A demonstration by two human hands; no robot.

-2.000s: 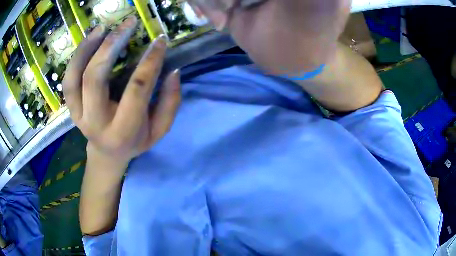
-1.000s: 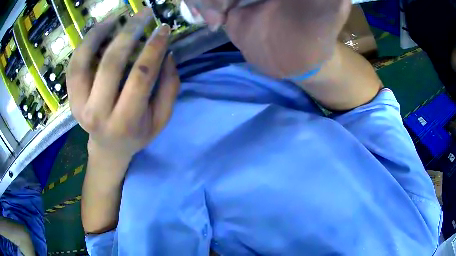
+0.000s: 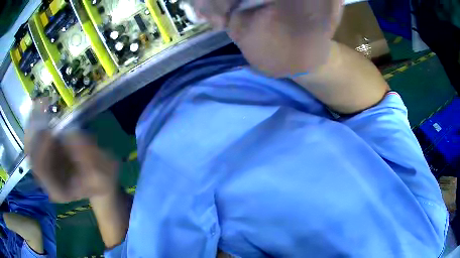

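Note:
Circuit boards point(image 3: 126, 30) lie side by side at the upper left, crowded with parts and divided by bright yellow strips point(image 3: 99, 46). My left hand point(image 3: 73, 164) is blurred at the left, by the front rail below the boards; its fingers are too smeared to read. My right hand point(image 3: 285, 38) is large and blurred at the top, curled, beside the right end of the boards and cut off by the upper edge. A pale thin patch shows at its fingers and a whitish blur beside them; whether it grips either is unclear.
A grey metal rail point(image 3: 146, 68) runs along the boards' front. A cardboard box point(image 3: 360, 33) stands behind my right wrist, with a blue bin point(image 3: 438, 130) at the right. Another person's bare arm point(image 3: 25, 229) and blue clothing show at the lower left.
My left hand has moved off the boards, down and left to the rail, uncovering boards and yellow strips. My right hand stays near the same place. The other person's arm shows more.

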